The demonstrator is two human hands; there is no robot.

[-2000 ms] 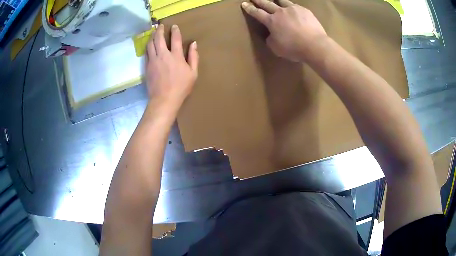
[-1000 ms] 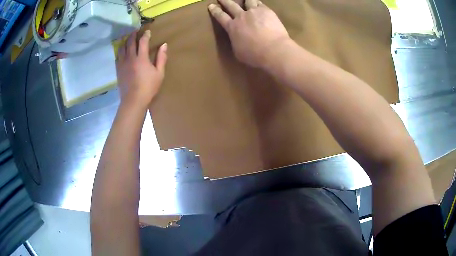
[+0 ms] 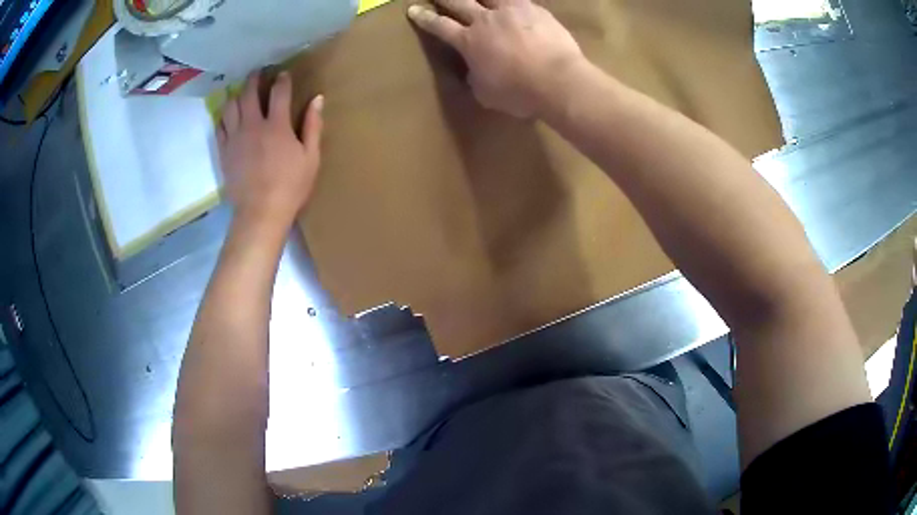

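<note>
A large tan-brown bag body panel [image 3: 402, 211] lies on the metal table, with a stepped notch at its near left corner and a soft fold down its middle. My left hand [image 3: 269, 151] lies flat with fingers spread at the panel's left edge, beside the sewing machine [image 3: 261, 40]. My right hand [image 3: 518, 55] presses on the panel's far part, its fingertips near the top of the picture. A bit of the yellow edge guide [image 3: 370, 5] shows past the panel. The needle area is hidden.
A white inset plate [image 3: 151, 166] lies left of my left hand, and a tape roll [image 3: 161, 8] sits on the machine. Another pale inset shows at the far right. Brown panels [image 3: 880, 292] lie low at the right, and a brown piece [image 3: 332, 476] shows below the front edge.
Both hands and the panel have moved left toward the machine, and the panel has turned slightly. Less of the yellow guide shows. The view has shifted. Both hands stay on the panel.
</note>
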